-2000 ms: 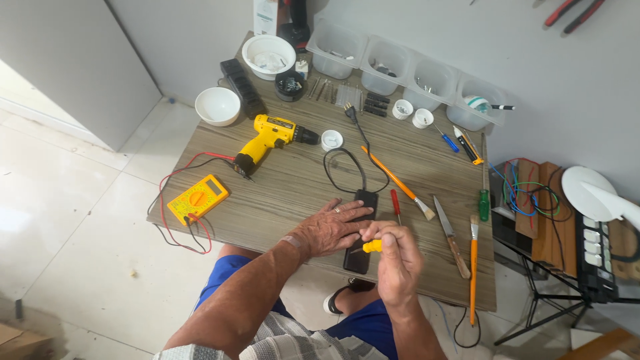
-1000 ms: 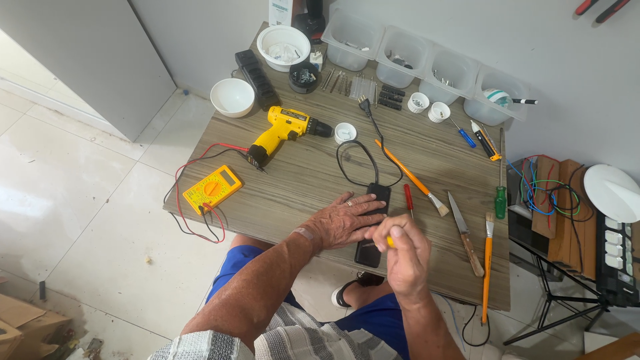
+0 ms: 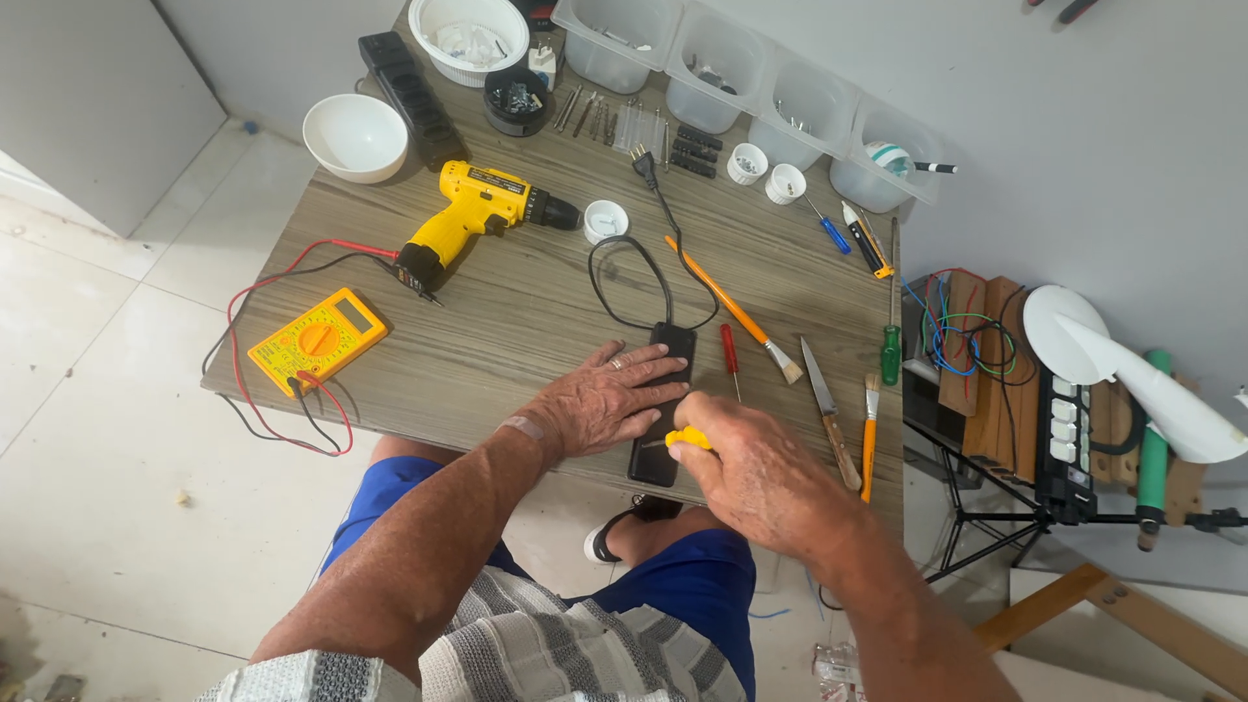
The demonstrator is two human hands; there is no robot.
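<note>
A black power strip (image 3: 655, 465) lies face down or face up, I cannot tell which, near the table's front edge, its cord (image 3: 591, 275) looped above it. My left hand (image 3: 609, 400) lies flat across the strip with its fingers spread, pressing on it. In my right hand (image 3: 751, 458) is a screwdriver with a yellow handle (image 3: 690, 439); its shank points left over the strip's lower part, and its tip's contact is unclear. Just right of the strip lies a red-handled screwdriver (image 3: 730, 349). Beyond it are a paintbrush (image 3: 726, 300) and a knife with a wooden handle (image 3: 830, 414).
At the left are a yellow multimeter (image 3: 318, 341) with leads and a yellow cordless drill (image 3: 478, 210). Clear plastic bins (image 3: 717, 68) line the back. A green-handled screwdriver (image 3: 891, 353) and a second paintbrush (image 3: 869, 434) lie by the right edge.
My right hand has turned about the yellow handle, which now points differently than a second ago. My left hand stays on the power strip. The view has shifted closer to the table.
</note>
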